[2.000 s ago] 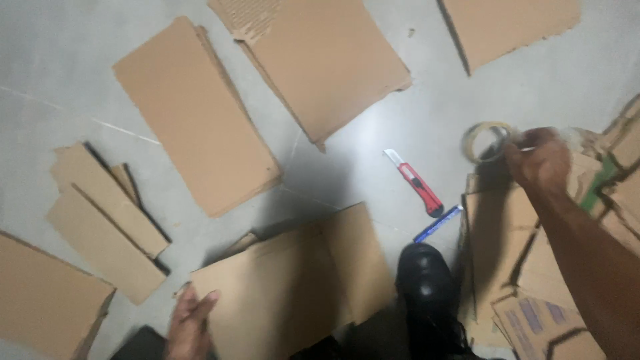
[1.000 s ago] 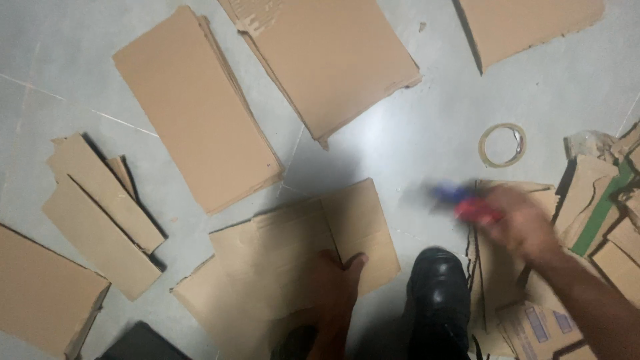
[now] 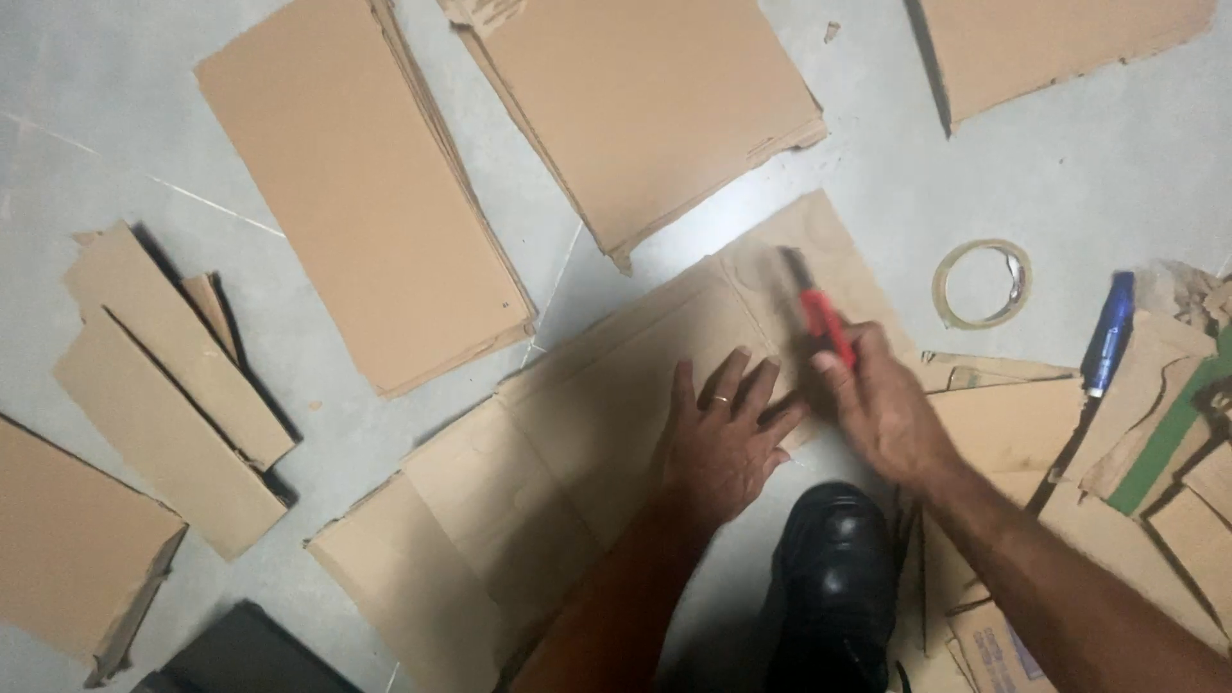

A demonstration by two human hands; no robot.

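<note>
A long creased cardboard sheet (image 3: 597, 385) lies unfolded on the grey floor, running from lower left to upper right. My left hand (image 3: 727, 433) presses flat on it with the fingers spread and a ring on one finger. Just to the right, my right hand (image 3: 881, 404) grips a red utility knife (image 3: 826, 322), its dark blurred tip over the sheet's right end panel. Whether the blade touches the cardboard I cannot tell. A roll of clear tape (image 3: 941, 296) lies right of the sheet, and a blue pen or marker (image 3: 1112, 332) rests farther right.
Stacked cardboard pieces (image 3: 356, 192) and a larger cardboard stack (image 3: 645, 106) lie beyond the sheet. Narrow cardboard strips (image 3: 173, 423) are at left. Scraps with green tape (image 3: 1155, 443) pile up at right. A black shoe (image 3: 835, 568) stands beside the sheet; a dark object (image 3: 255, 659) is at lower left.
The utility knife, on the floor two seconds ago, is now in my right hand. That hand has let go of the tape roll. The cardboard sheet is spread out longer, and the blue pen lies farther right.
</note>
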